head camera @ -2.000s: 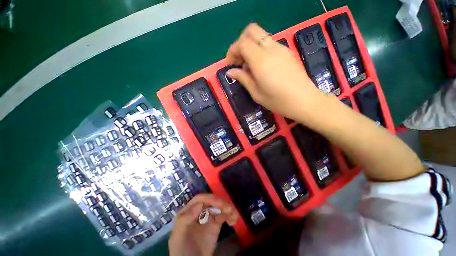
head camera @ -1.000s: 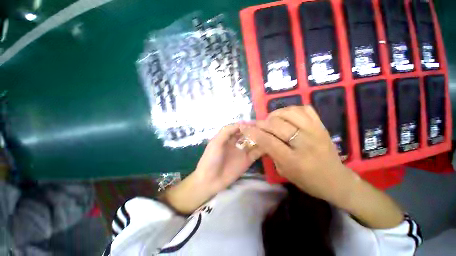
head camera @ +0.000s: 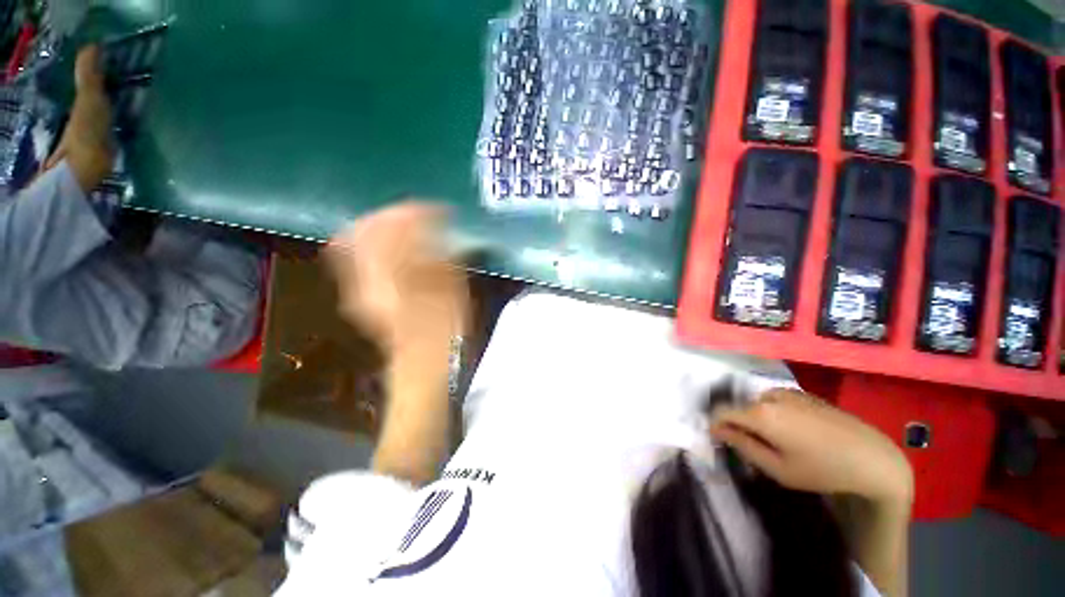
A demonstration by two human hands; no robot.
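The red tray [head camera: 701, 251] lies at the right of the bench with black phones [head camera: 767, 233] face down in its slots, labels at their lower ends. The clear carrier sheet [head camera: 584, 105] with rows of small dark lens covers lies left of the tray. My left hand [head camera: 397, 274] is raised at the bench's front edge, left of the sheet, and strongly blurred; whether it holds anything cannot be told. My right hand [head camera: 812, 437] is below the tray, at my chest, with bent fingers beside dark hair; its fingertips are blurred and partly hidden.
Another person's arm [head camera: 88, 134] reaches onto the bench [head camera: 315, 117] at the far left, beside racks or parts. A brown box-like surface [head camera: 315, 350] is below the bench edge. A red stool-like surface [head camera: 917, 437] with a hole is below the tray.
My hands, together in front of the tray a second ago, have parted: left hand leftward, right hand down to the right. The view has shifted, so tray and sheet appear further right.
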